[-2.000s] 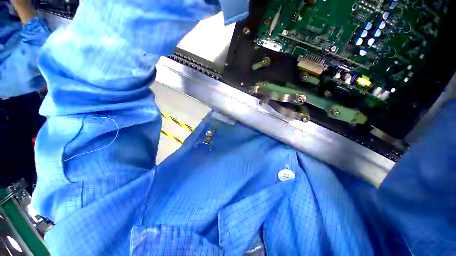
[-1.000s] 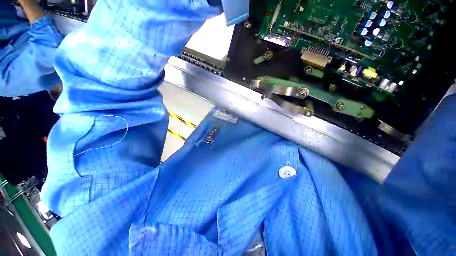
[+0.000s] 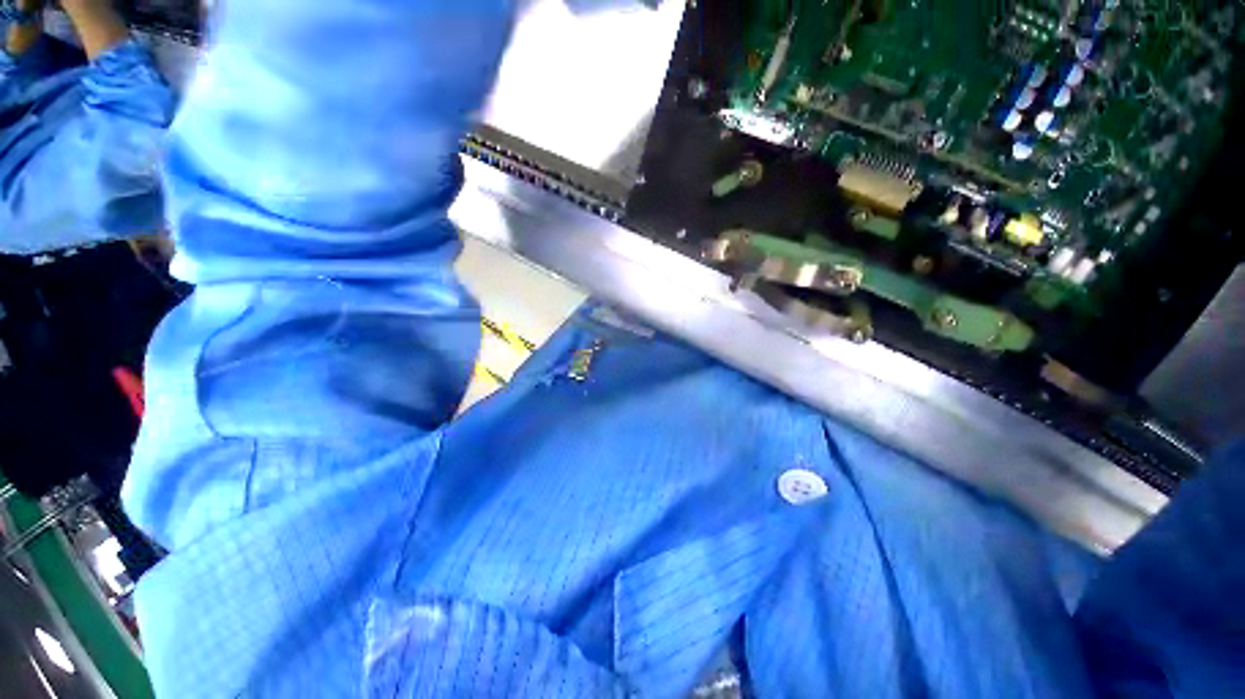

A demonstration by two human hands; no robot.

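A green circuit board (image 3: 928, 123) lies in a black carrier (image 3: 683, 178) at the upper right, cut off by the top edge. It bears rows of small blue-white parts (image 3: 1027, 103), a yellow component (image 3: 1023, 230) and a pale connector (image 3: 878, 184). Pale green clamps (image 3: 942, 307) sit on the carrier's near side. My left sleeve reaches up out of the top of the picture, and my right sleeve shows at the lower right edge. Neither of my hands is in view.
A silver conveyor rail (image 3: 765, 348) with a dark chain (image 3: 553, 175) crosses in front of my smock. Another person's blue sleeve (image 3: 82, 150) and hands are at the upper left. A green-edged line (image 3: 68, 601) is at the lower left.
My left sleeve's upper part has swung left, showing more of the white surface beside the carrier. My right sleeve sits lower. The board and carrier appear slightly lower and further right.
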